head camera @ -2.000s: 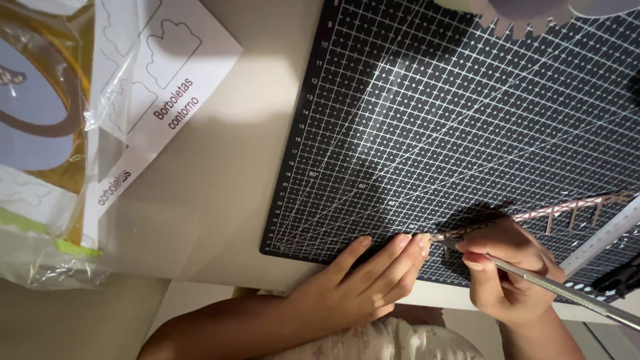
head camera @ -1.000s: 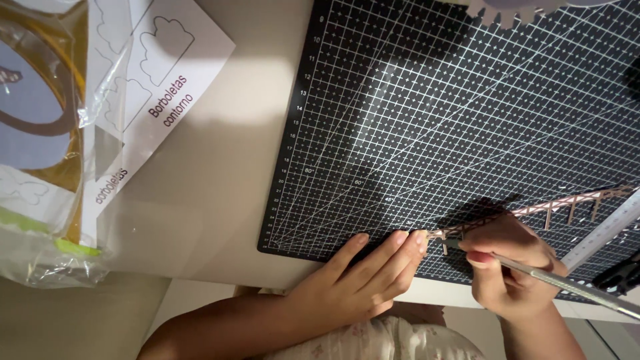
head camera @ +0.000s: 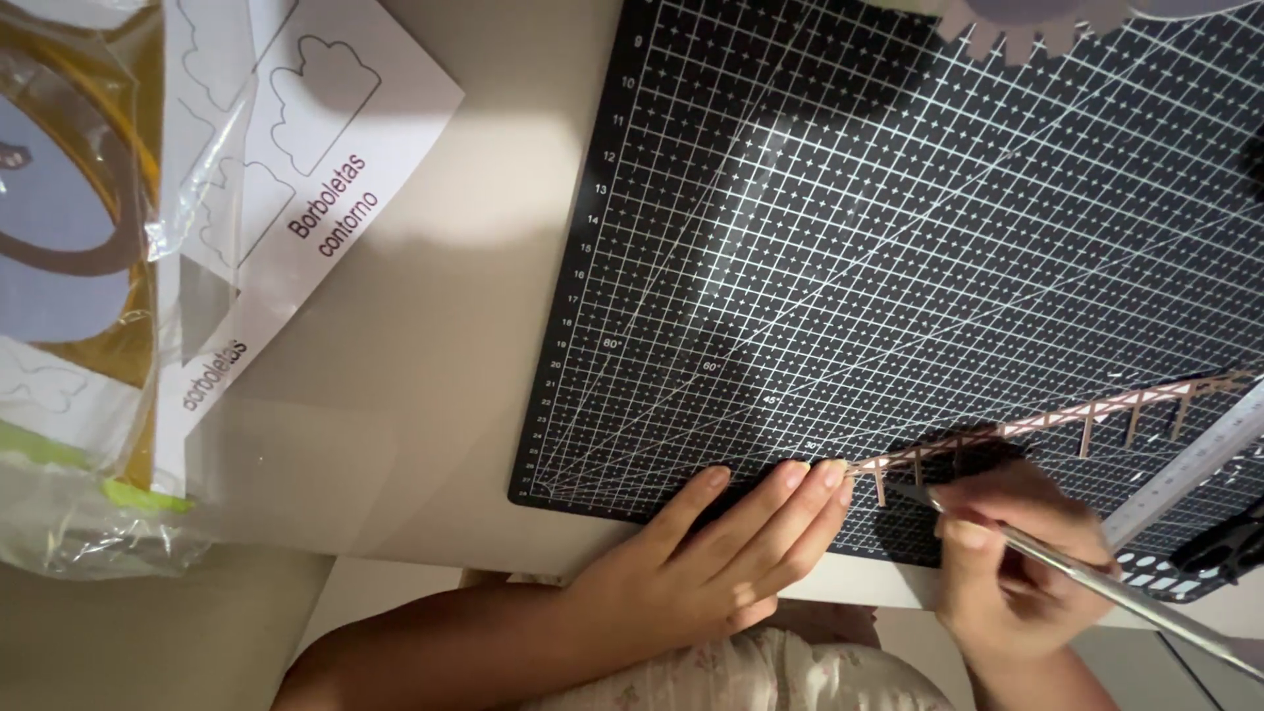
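A black cutting mat (head camera: pixel 889 197) with a white grid lies on the table. Across its lower right runs a thin pinkish-brown lattice strip (head camera: pixel 1086 410), apparently paper, with short legs. My left hand (head camera: pixel 721 563) lies flat at the mat's lower edge, its fingertips pressing the strip's left end. Just to the right, my right hand (head camera: pixel 1017 563) grips a metal craft knife (head camera: pixel 1106 588) like a pen. The knife's tip is close to the strip's leg nearest my left fingertips; whether it touches the mat is unclear.
A clear ruler (head camera: pixel 1185 469) lies on the mat at the right, beside black-handled scissors (head camera: pixel 1220 548). Small white scraps are scattered there. Printed sheets (head camera: pixel 395 109) and a clear plastic bag (head camera: pixel 89 504) are at the left. A scalloped paper piece (head camera: pixel 1017 30) overlaps the mat's top edge.
The knife tip in my right hand has drawn slightly away from my left fingertips, uncovering a short leg of the strip. My left hand stays at the strip's end.
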